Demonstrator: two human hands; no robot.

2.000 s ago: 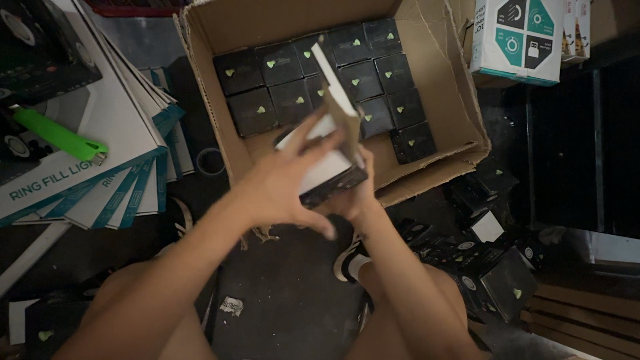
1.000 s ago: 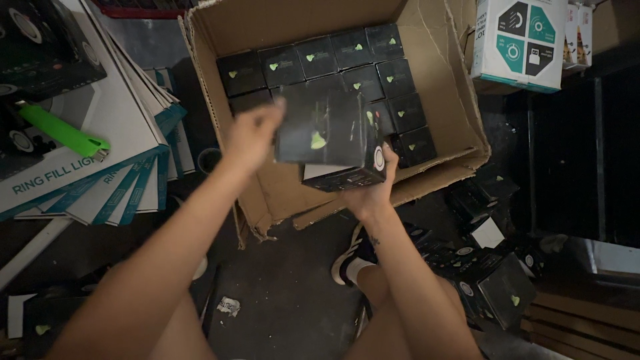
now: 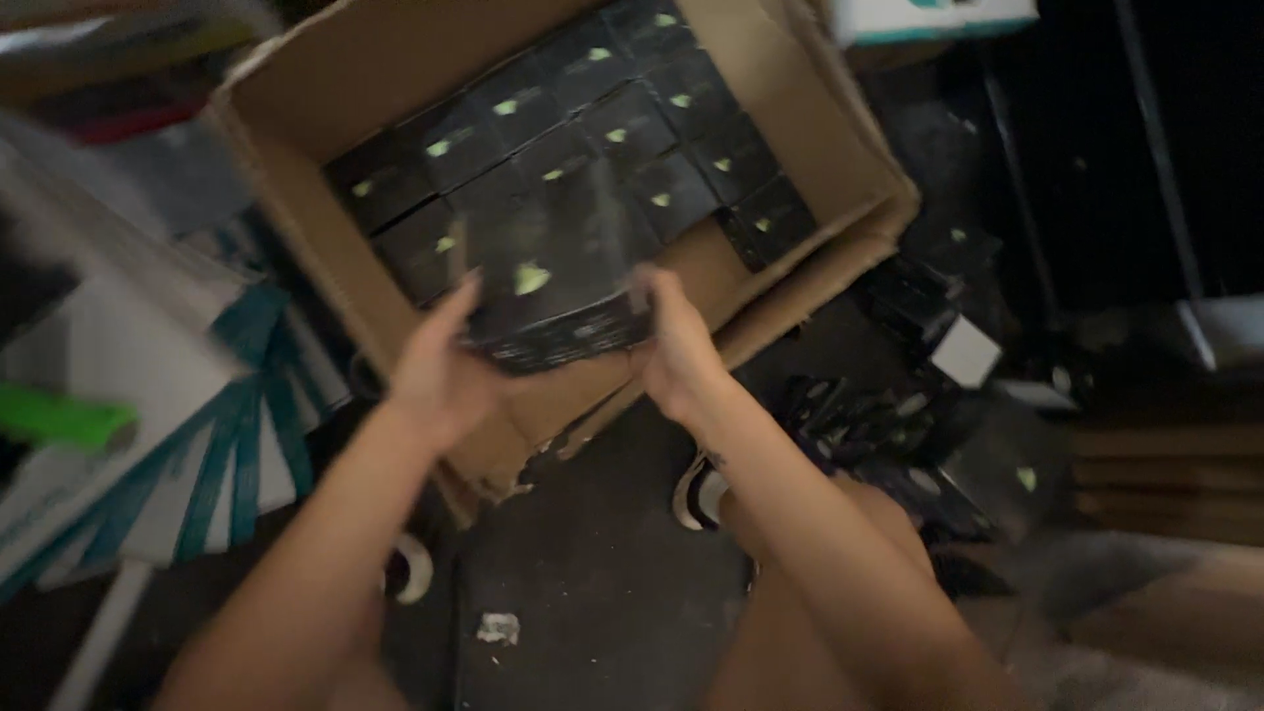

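Observation:
Between my two hands I hold a black box with a light green mark (image 3: 563, 247), over the near part of a large open cardboard carton (image 3: 286, 232). My left hand (image 3: 444, 365) grips its left side and my right hand (image 3: 676, 341) its right side. Behind it in the carton, rows of similar small black boxes (image 3: 612, 133) lie packed together. The held box hides some of them. Bare cardboard of the carton shows to the right of the held box. The view is blurred.
Flat white and teal boxes (image 3: 212, 474) are stacked at left, with a bright green tool handle (image 3: 64, 417) on them. More black boxes (image 3: 1007, 464) lie on the floor at right. A white and teal box (image 3: 933, 20) stands at top right. A crumpled scrap (image 3: 498, 628) lies on the floor.
The box's raised flap, seen two seconds ago, is down. My left hand has come to the box's left side, and the box is now lower over the carton. The view has turned and shifted.

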